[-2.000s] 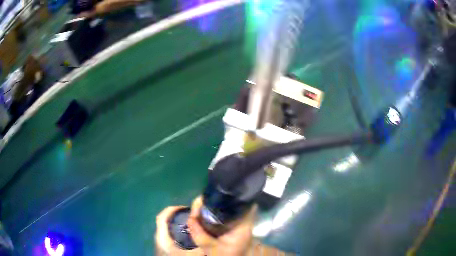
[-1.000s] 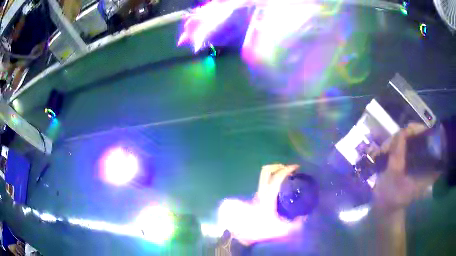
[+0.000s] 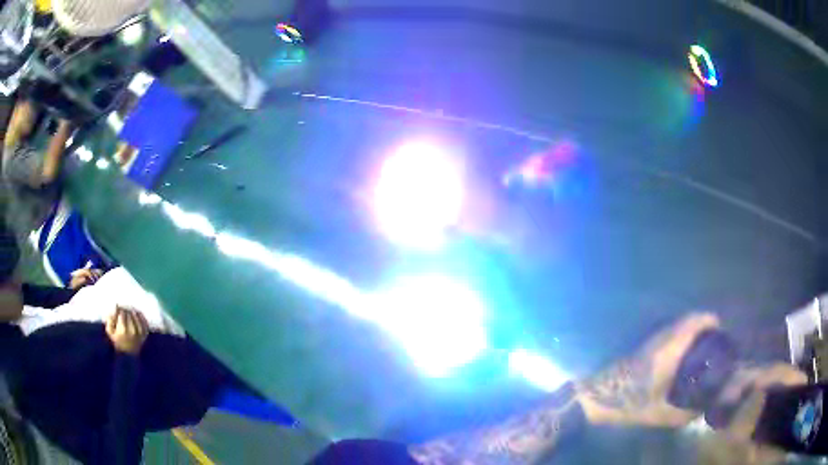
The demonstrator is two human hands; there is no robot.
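Observation:
My left hand (image 3: 649, 377) is at the lower right, its fingers around a black round lamp housing (image 3: 704, 361) with the dark end showing. My right hand (image 3: 754, 390) is close beside the housing, blurred, and holds a black screwdriver (image 3: 799, 420) that is cut off by the right edge. The driver's tip cannot be made out. Two lit lamp units glare on the green bench left of my hands, one pinkish white (image 3: 419, 192) and one cyan white (image 3: 438, 322).
The white screw feeder (image 3: 806, 331) is partly visible at the right edge. Two smaller glowing rings (image 3: 289, 34) (image 3: 702, 65) are farther back. A blue box (image 3: 156, 132) and a thin dark tool (image 3: 216, 143) lie upper left. People sit along the left side, one with a hand (image 3: 127, 329) visible.
The view has swung towards the left side of the bench. My right hand has left the feeder and is now beside the housing in my left hand.

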